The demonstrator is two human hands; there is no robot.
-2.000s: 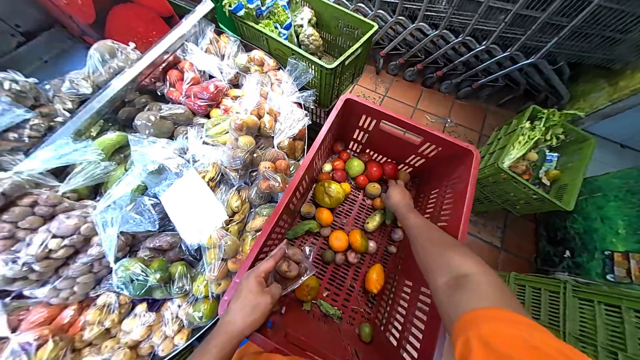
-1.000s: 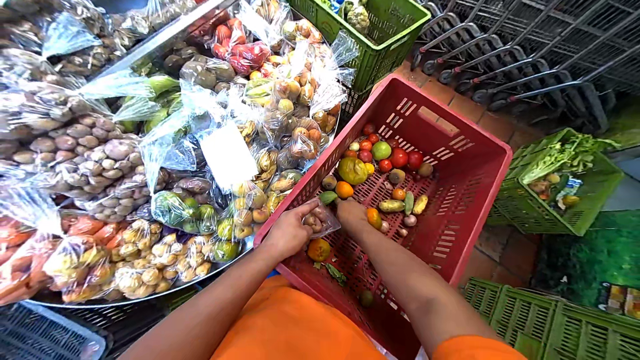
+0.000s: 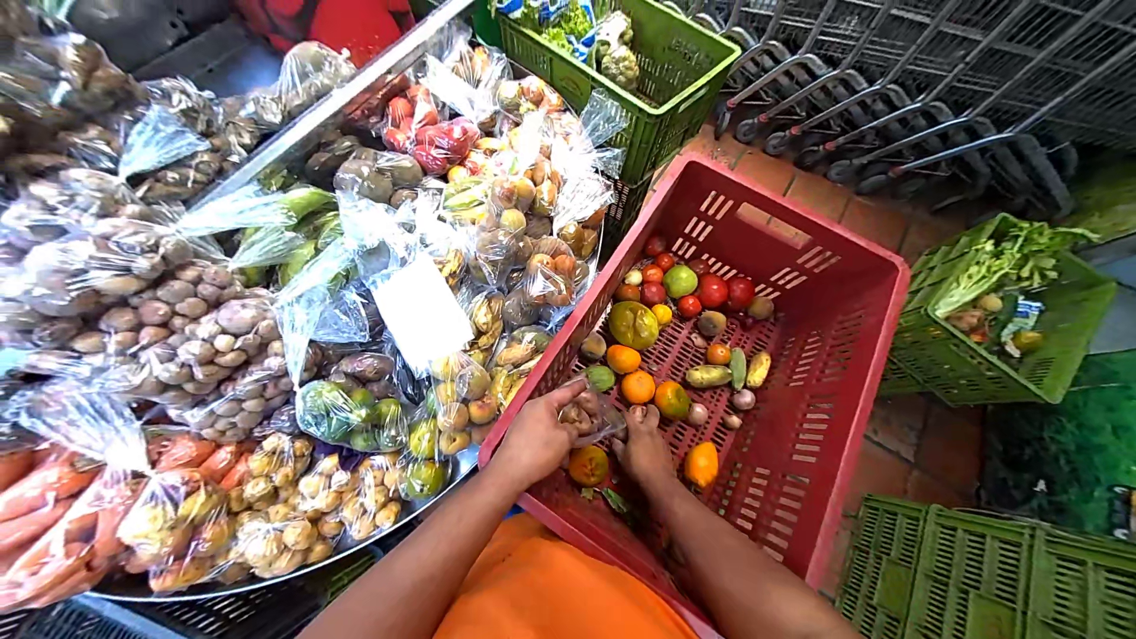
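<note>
A red plastic crate (image 3: pixel 821 444) stands before me with loose produce on its slotted floor. Inside its near left part, my left hand (image 3: pixel 543 437) holds a clear plastic bag (image 3: pixel 587 415) with small roundish items in it. My right hand (image 3: pixel 646 444) is just right of the bag, its fingers bent at a small brownish item; whether it grips that cannot be told. Around the hands lie an orange tomato (image 3: pixel 637 387), an orange and green one (image 3: pixel 672 400) and an orange fruit (image 3: pixel 701 465). Farther back are red tomatoes (image 3: pixel 713 291), a green round fruit (image 3: pixel 681 281) and a large yellow-green tomato (image 3: pixel 634 325).
At left, a metal-edged display (image 3: pixel 333 96) holds bagged potatoes (image 3: pixel 222 346), carrots (image 3: pixel 62 515) and other produce, with a white sheet (image 3: pixel 423 312) on top. Green crates stand behind (image 3: pixel 661 111), at right (image 3: pixel 1078 328) and lower right (image 3: pixel 985 568). Shopping carts (image 3: pixel 887 89) line the back.
My right hand has come from the crate's far right part to beside the bag in my left hand. Yellow and green oblong pieces now lie in view right of the middle.
</note>
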